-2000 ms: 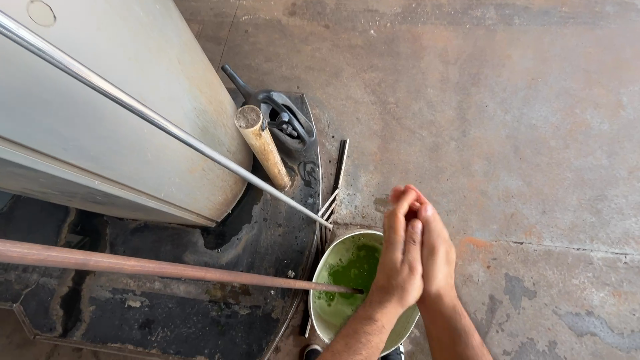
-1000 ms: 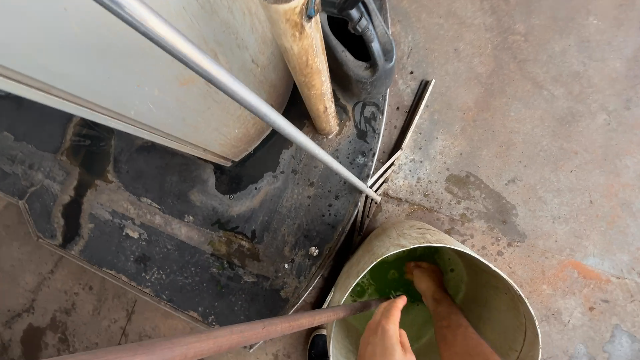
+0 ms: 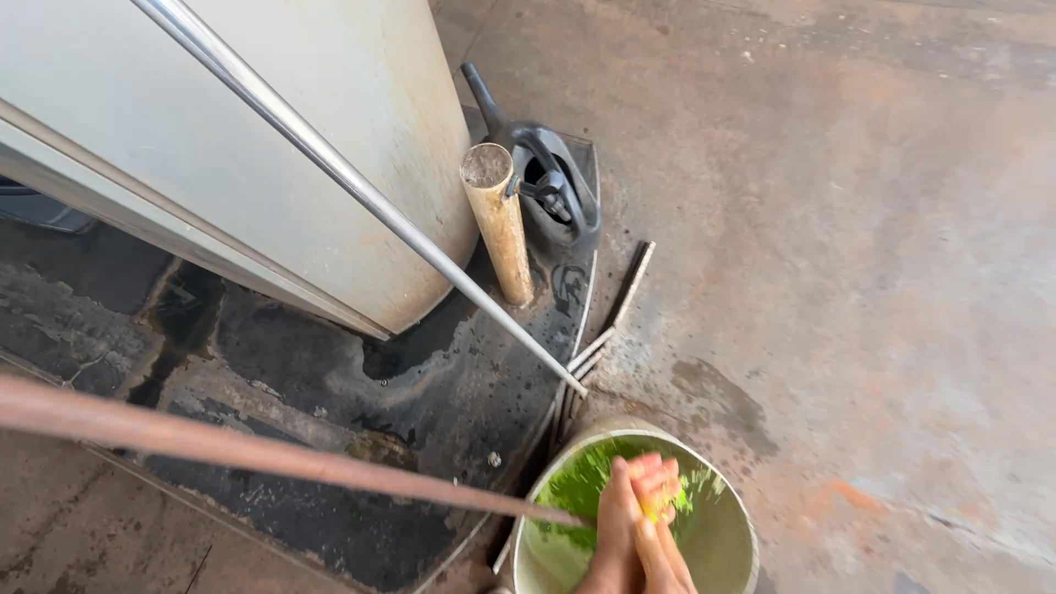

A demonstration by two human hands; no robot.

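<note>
My left hand (image 3: 617, 507) and my right hand (image 3: 662, 528) are cupped together over the mouth of a pale round bucket (image 3: 747, 528). Bright yellow-green matter lies in and along the fingers; blur hides whether it is liquid or small scraps. More green matter (image 3: 577, 487) covers part of the bucket's inside. A reddish-brown pole (image 3: 330, 462) reaches in from the left, its far end inside the bucket, close to my left hand. Neither hand is seen gripping the pole. The bucket's lower part runs out of view.
A shiny metal pole (image 3: 371, 198) slants down to the floor beside the bucket. To the left stand a large pale cabinet or tank (image 3: 330, 148), an upright stained pipe (image 3: 499, 231) and a dark watering can (image 3: 536, 148) on a wet black base (image 3: 313, 412). Thin metal strips (image 3: 631, 285) lie by its edge.
One second ago my hands were apart and lower in the bucket; now they are together, with green matter at the fingers. The view has shifted a lot.
</note>
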